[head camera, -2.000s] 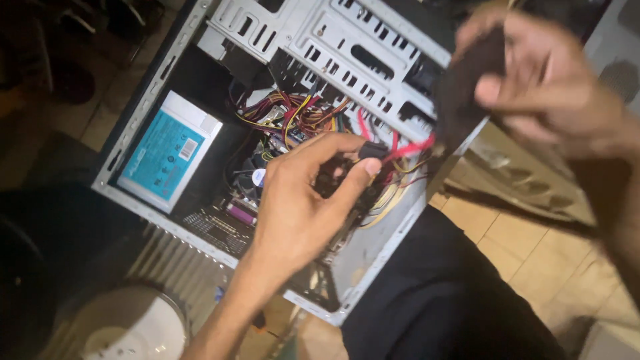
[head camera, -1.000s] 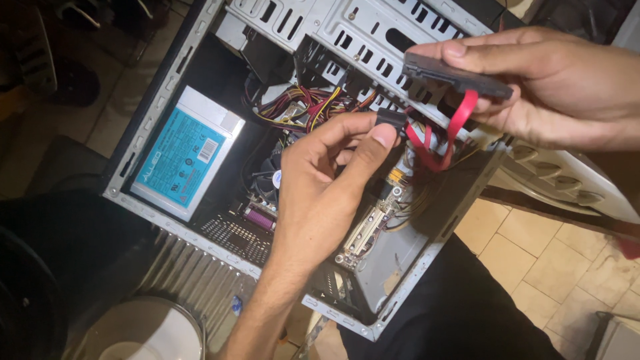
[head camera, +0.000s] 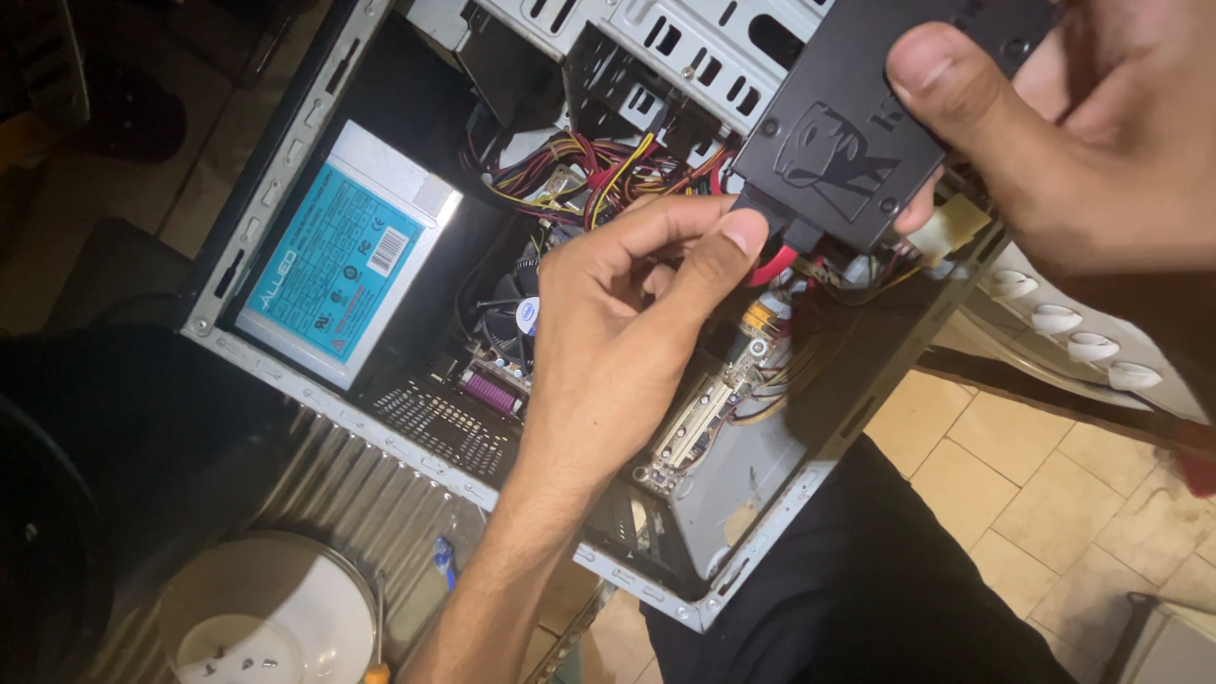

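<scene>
In my right hand [head camera: 1035, 142] is a black Kingston 2.5-inch solid-state drive [head camera: 845, 142], thumb on its printed face, above the open computer case [head camera: 446, 475]. My left hand [head camera: 627, 323] pinches a black connector [head camera: 758, 211] between thumb and forefinger at the drive's lower edge; whether it is fully seated cannot be told. Beside it, the plug of a red SATA cable [head camera: 774, 266] meets the same edge. Behind my left hand lie bundled power wires [head camera: 608, 176], a CPU fan [head camera: 508, 313] and part of the motherboard [head camera: 693, 427].
An Allied power supply [head camera: 347, 256] sits in the case's left side. The perforated metal drive bay [head camera: 703, 57] spans the top. Lower left, a white dish [head camera: 271, 598] holds several small screws, with a blue object [head camera: 444, 560] nearby. A panel with knobs [head camera: 1073, 328] stands at the right.
The drive and the connector in my left hand, apart one second ago, are now together. The drive's printed face has turned into view. The view is closer on the case.
</scene>
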